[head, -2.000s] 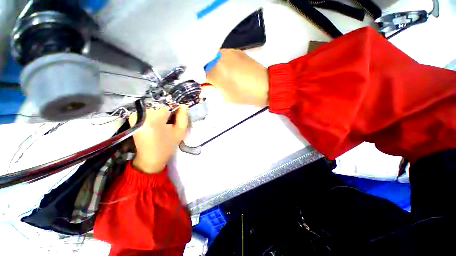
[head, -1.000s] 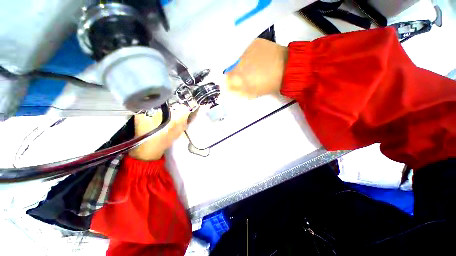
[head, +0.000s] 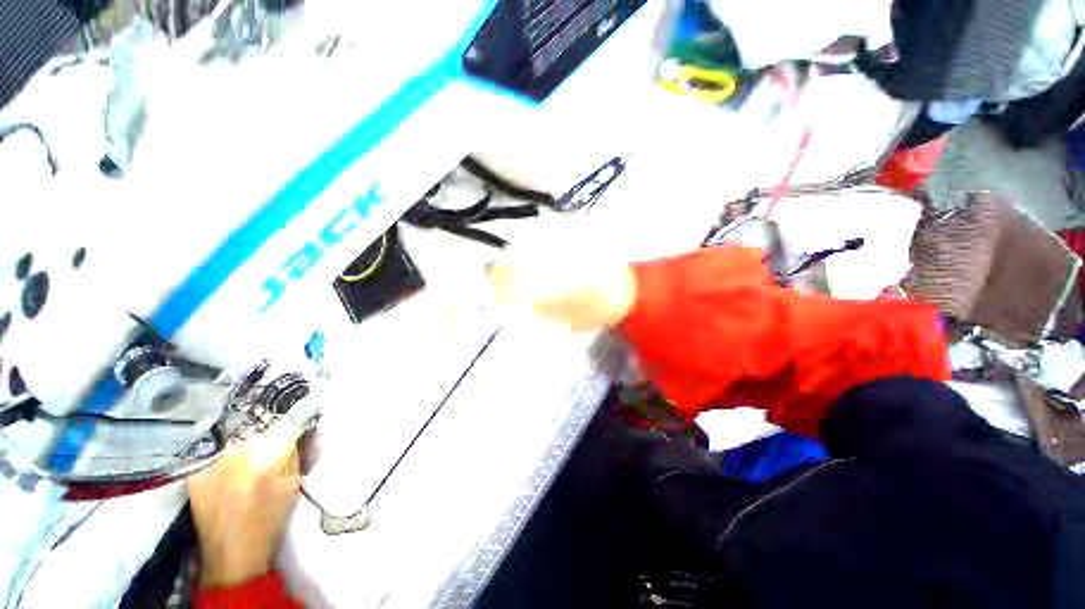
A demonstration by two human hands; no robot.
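The white sewing machine (head: 327,143) with "Jack" lettering and a blue stripe crosses the upper left. My left hand (head: 244,500) is at the metal needle area (head: 271,399), back of the hand up; its fingertips are hidden among the metal parts and I cannot tell what they hold. Black cloth (head: 161,573) shows beside my left wrist, cut off by the lower edge. White cloth (head: 71,547) lies farther left, overexposed. My right hand (head: 571,297) is blurred over the white table, right of the machine; its fingers and any content cannot be made out.
A black case (head: 381,282), looped black straps (head: 494,212) and a metal tool (head: 593,184) lie behind my right hand. Yellow scissor loops (head: 698,82) show farther back. A grey ruler strip (head: 512,512) runs along the table's front edge. Brown cloth (head: 997,262) lies at right.
The view has swung toward the right, showing more of the machine and the workplace beyond. My right hand has moved right, away from the needle area. My left hand stays at the needle area.
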